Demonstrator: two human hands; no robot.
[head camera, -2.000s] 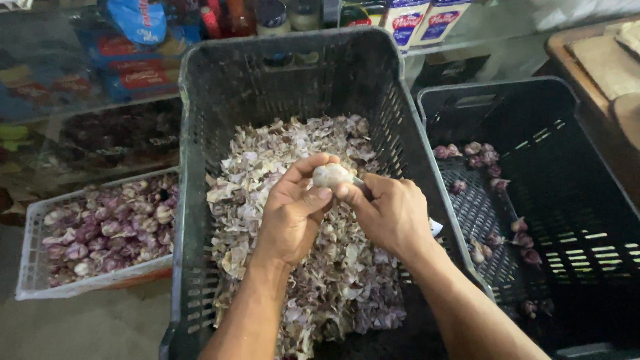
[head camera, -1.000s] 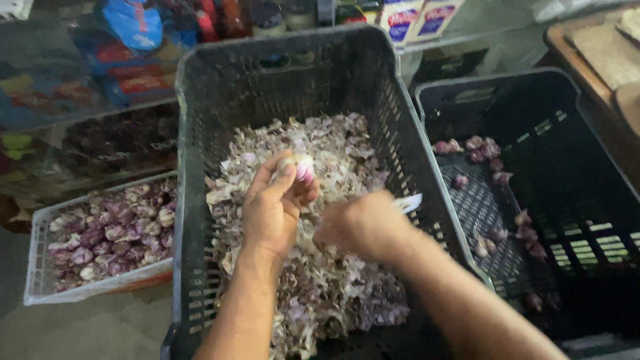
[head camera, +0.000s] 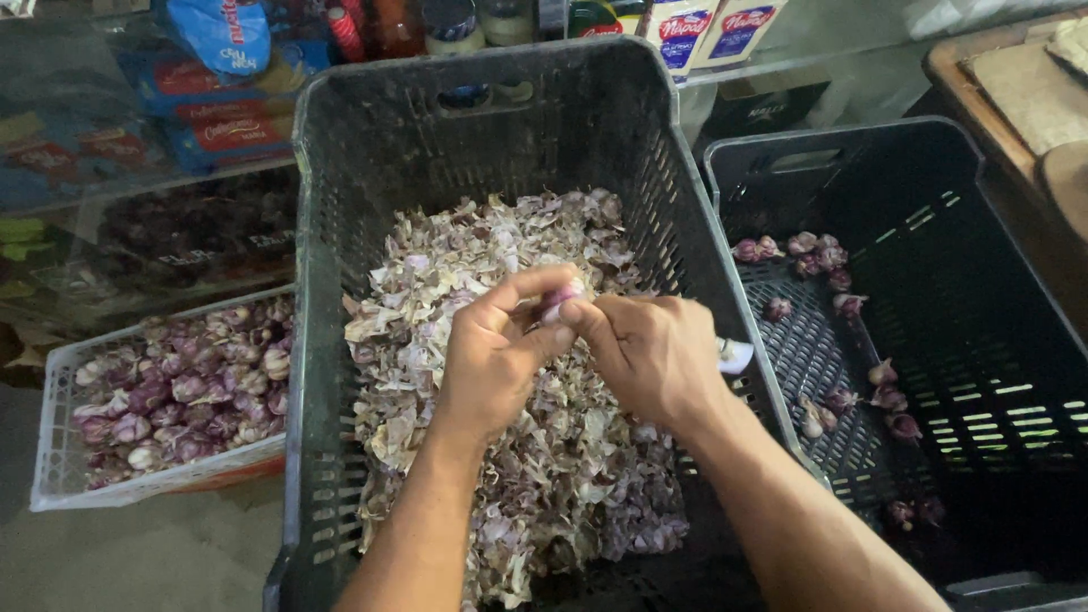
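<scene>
My left hand (head camera: 501, 348) holds a purple-and-white garlic bulb (head camera: 561, 297) between thumb and fingers, above a heap of dry garlic skins (head camera: 450, 263) in a black plastic crate (head camera: 484, 170). My right hand (head camera: 650, 353) touches the bulb from the right with its thumb, fingers curled. Past the right hand's outer side shows a white blade-like piece (head camera: 734, 356); whether the hand holds it cannot be told. Part of the bulb is hidden by the fingers.
To the right stands a second black crate (head camera: 858, 144) with scattered garlic bulbs (head camera: 820, 255). A white plastic crate (head camera: 64, 425) full of purple garlic bulbs (head camera: 187, 387) is at left. Behind are shelves with packaged goods (head camera: 225, 127); a wooden board (head camera: 1020, 93) lies at top right.
The bulb showed whitish two seconds ago and now shows purple skin. My right hand was apart from it one second ago and is now back against it.
</scene>
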